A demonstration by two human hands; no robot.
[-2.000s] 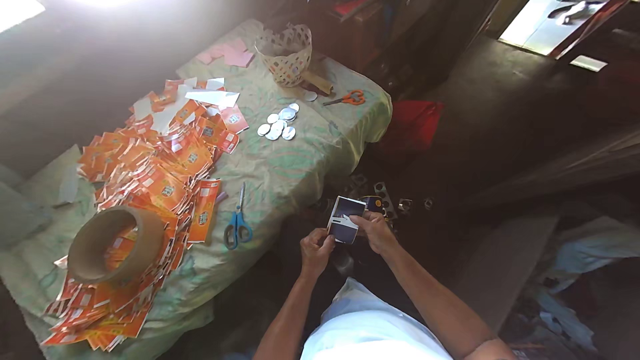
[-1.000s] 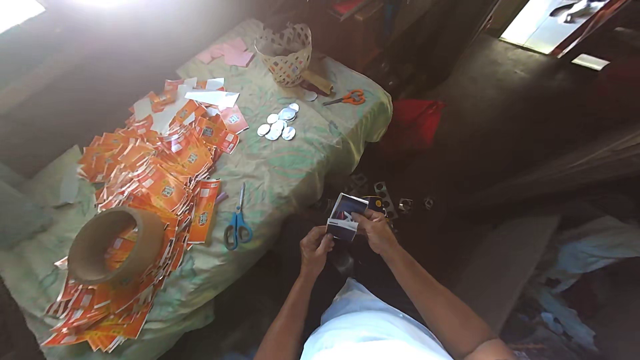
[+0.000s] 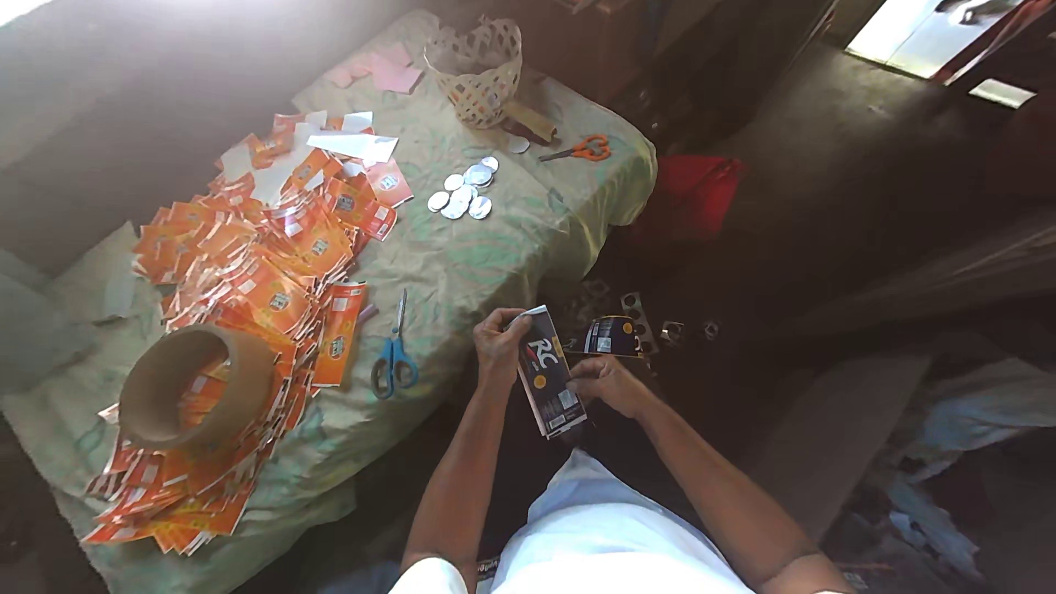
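My left hand [image 3: 501,340] pinches the upper left edge of a dark blue printed label stack [image 3: 549,375], which hangs upright over the floor beside the table. The fingers of my right hand [image 3: 609,384] are at its right edge, and whether they grip it I cannot tell. Just beyond my right hand lies another dark printed label [image 3: 610,335]. Blue-handled scissors [image 3: 396,355] rest on the cloth-covered table [image 3: 503,256], left of my left hand. Behind them is a large heap of orange printed labels [image 3: 272,289].
A brown cardboard ring [image 3: 247,388] sits on the orange heap. Further back on the table are white discs [image 3: 460,202], orange-handled scissors [image 3: 590,148], a woven basket [image 3: 478,82] and pink paper [image 3: 396,73]. A red object [image 3: 693,194] stands beyond the table, and punched strips [image 3: 635,309] lie near my right hand.
The piece between my hands now shows a dark printed face and stands more upright; earlier a white-edged face showed. My left hand has moved up along it, and my right hand has moved lower.
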